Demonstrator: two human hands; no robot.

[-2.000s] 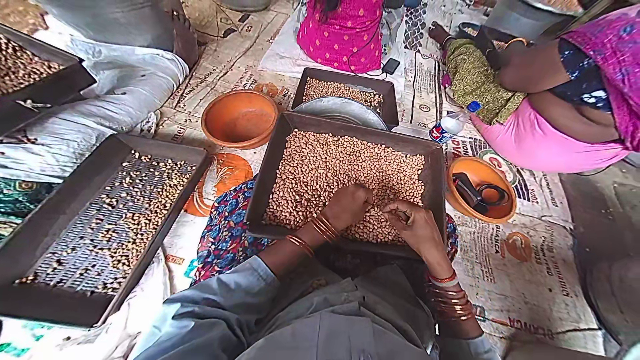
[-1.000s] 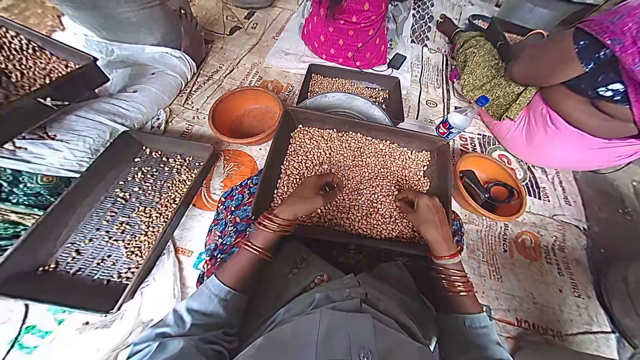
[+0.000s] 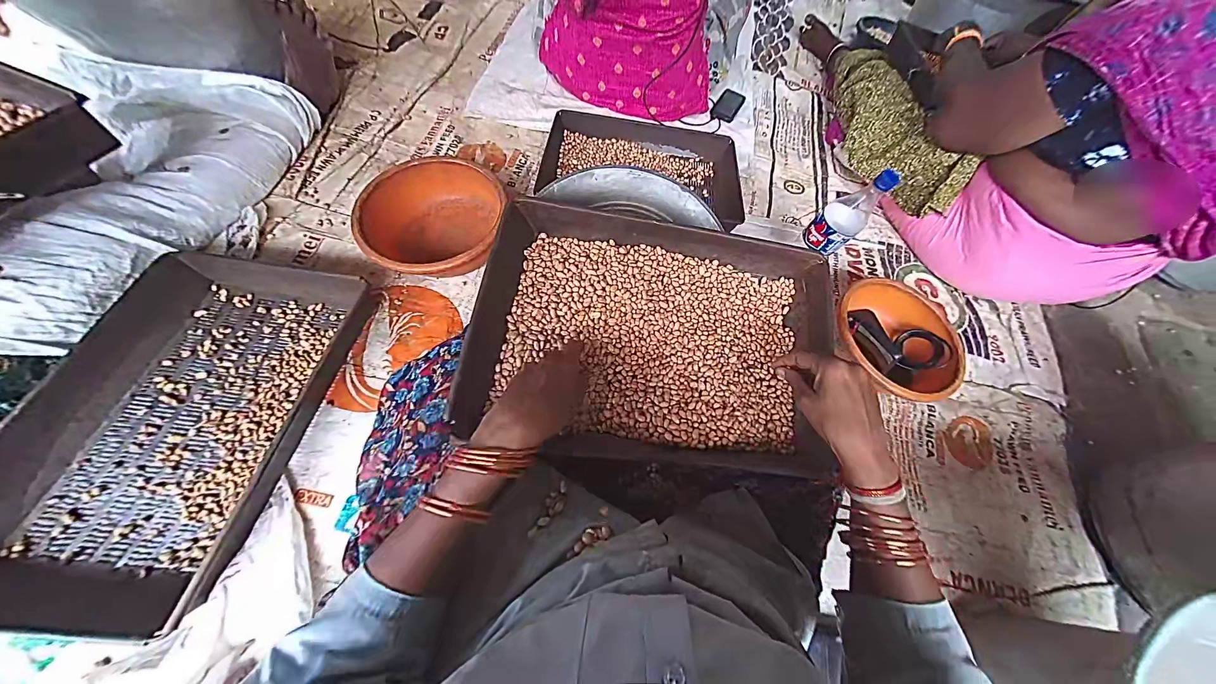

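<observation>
A dark metal tray (image 3: 655, 220) lies before me, filled with reddish-brown nuts or beans (image 3: 665, 332). My left hand (image 3: 541, 394) is over the tray's lower left part, its fingertips down among the kernels; whether it grips any cannot be told. At the right edge of the tray is my right hand (image 3: 836, 404), thumb and forefinger bent near one another beside the kernels; nothing plainly shows between them. Both wrists wear bangles. A few kernels (image 3: 591, 539) rest on the grey cloth of my lap.
To the left lies a perforated metal tray (image 3: 332, 380) with scattered kernels. An orange bowl (image 3: 427, 214), a steel basin (image 3: 632, 195) and another kernel tray (image 3: 646, 123) stand beyond. A plastic bottle (image 3: 844, 217) and an orange bowl holding dark objects (image 3: 902, 332) are right. People sit nearby.
My hands, close together over the tray two seconds ago, are now apart. The left has moved down to the lower left kernels, the right outward to the tray's right edge.
</observation>
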